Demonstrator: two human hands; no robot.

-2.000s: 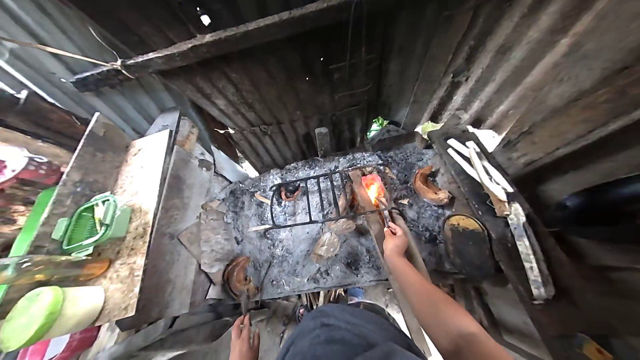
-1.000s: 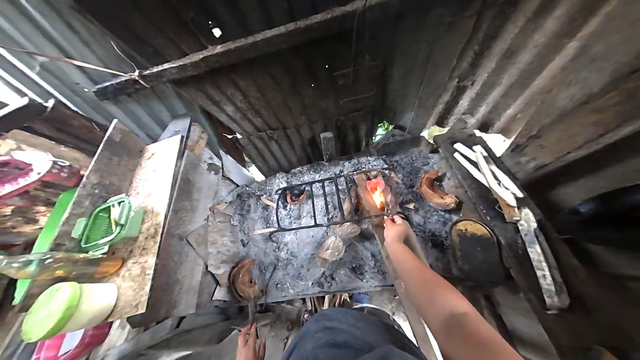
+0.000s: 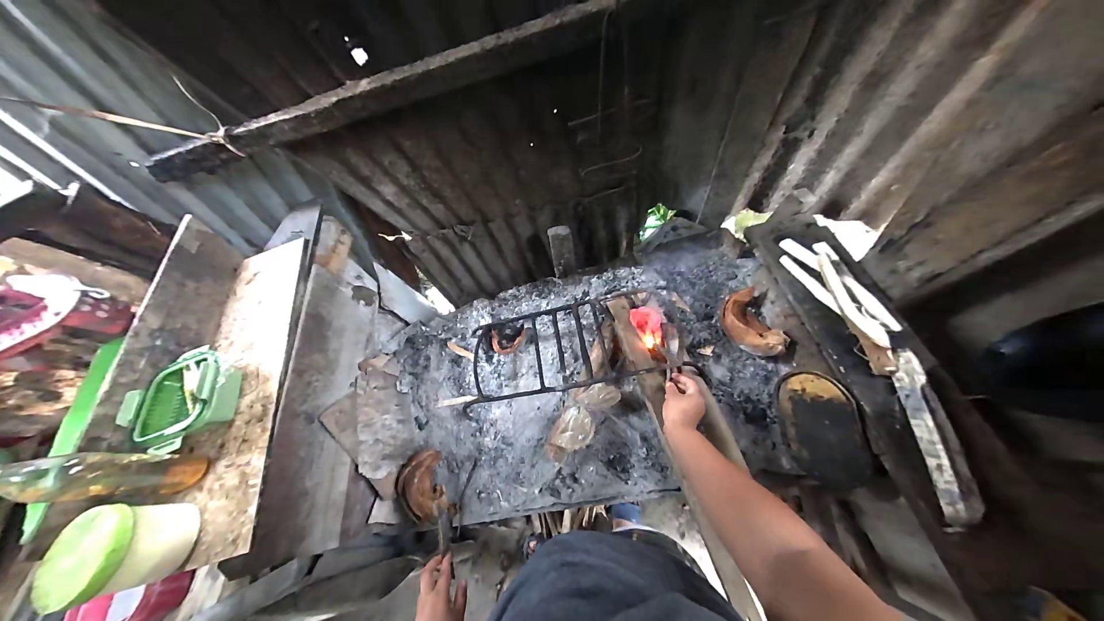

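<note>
My right hand (image 3: 683,402) is closed on a thin, dark piece whose far end reaches the small fire (image 3: 647,328) at the right end of a black metal grate (image 3: 541,352). What the piece is, I cannot tell. A wooden board (image 3: 638,349) lies by the flame, and a crumpled clear plastic bag (image 3: 573,431) rests on the ash below the grate. Low in the view, my left hand (image 3: 441,588) is at the lower end of a dark, narrow stick or blade (image 3: 443,530), beside a brown coconut husk piece (image 3: 420,487).
Another husk piece (image 3: 750,323) and a blackened oval object (image 3: 824,427) lie at the right. Pale sticks (image 3: 841,289) rest on the right-hand ledge. On the left shelf are a green plastic basket (image 3: 178,399), a bottle (image 3: 103,477) and a green-lidded container (image 3: 116,556). Corrugated metal walls enclose the hearth.
The flame is still burning by my right hand, which stays near the grate's right end. My left hand remains low beside the husk piece. Nothing has plainly been let go.
</note>
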